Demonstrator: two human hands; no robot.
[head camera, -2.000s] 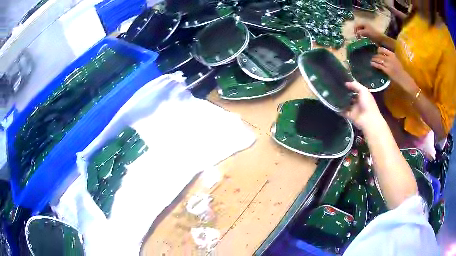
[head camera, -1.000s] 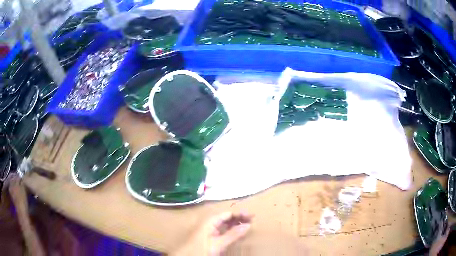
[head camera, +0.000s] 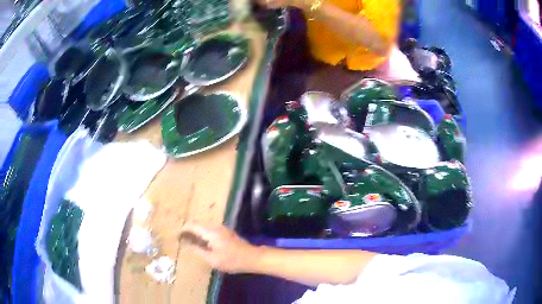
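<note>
My right hand (head camera: 214, 246) reaches in from the right over the near edge of the brown board, beside small whitish translucent lumps (head camera: 160, 268). It is blurred, with a dark patch by its fingertips; I cannot tell if it holds anything small. My left hand is not in view. A glossy green car body shell (head camera: 172, 133) lies beyond my hand at the bench edge, recess up. A white sheet (head camera: 110, 196) lies left of the lumps, with small green panels (head camera: 65, 240) on it.
More shells (head camera: 151, 71) overlap at the back left. A large blue bin (head camera: 27, 219) stands at the left. Right of the bench, a blue bin (head camera: 362, 242) is heaped with green shells (head camera: 297, 205), some with red and white spots. A person in yellow (head camera: 350, 41) is at the back.
The view has turned right, bringing the heaped bin into full view. My left hand has left the picture. My right hand, by a shell one second ago, is now beside the whitish lumps without a shell.
</note>
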